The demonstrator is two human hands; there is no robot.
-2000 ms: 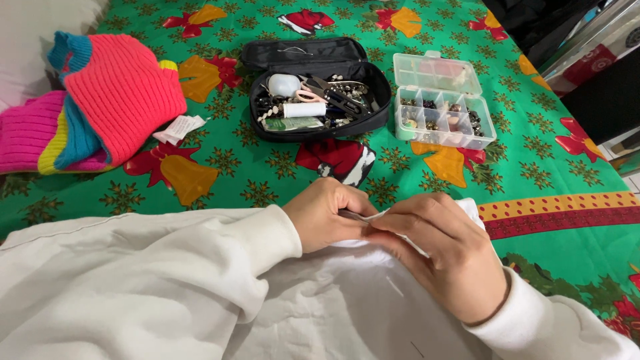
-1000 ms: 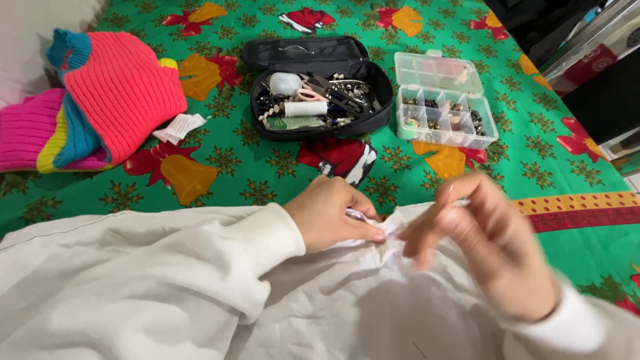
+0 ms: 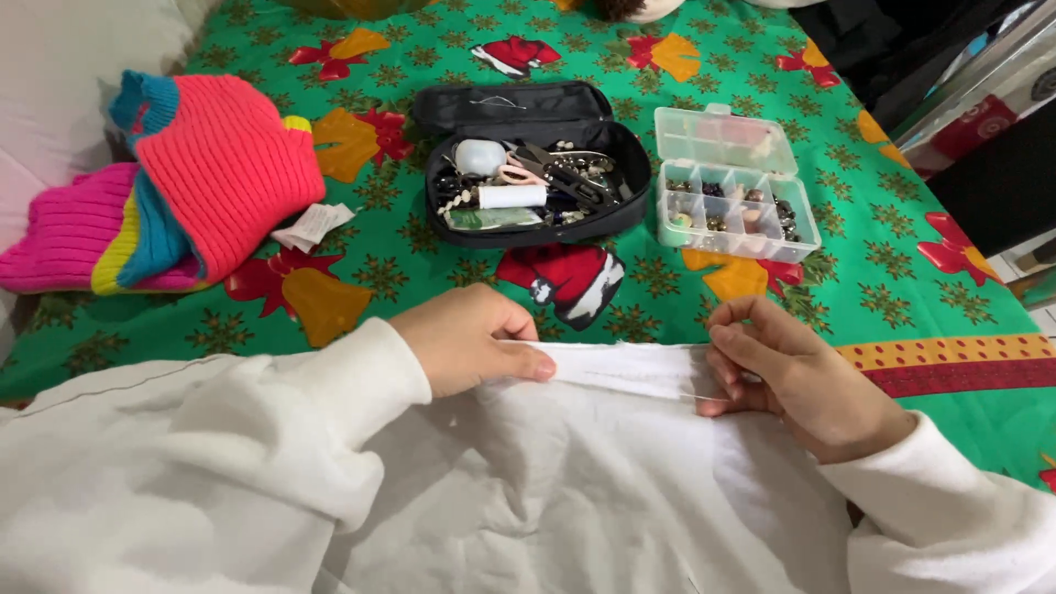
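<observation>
A large piece of white cloth (image 3: 536,478) lies over the near part of the table. My left hand (image 3: 470,342) pinches its folded upper edge between thumb and fingers. To the right, my right hand (image 3: 784,371) has its fingers closed at the same folded edge, which runs nearly straight between the two hands. A thin white thread (image 3: 701,398) runs along the fold to the right fingers. Whether a needle is in those fingers cannot be seen.
A black zip case (image 3: 536,239) holds scissors, a white thread spool (image 3: 511,196) and beads. Beside it stands an open clear plastic compartment box (image 3: 738,243) with beads. Colourful ribbed knitwear (image 3: 231,165) lies at the left on the green Christmas tablecloth (image 3: 883,272).
The right hand, lifted and blurred a second ago, is now at the cloth edge. The edge, bunched near the left fingers before, is now drawn out flat between the hands.
</observation>
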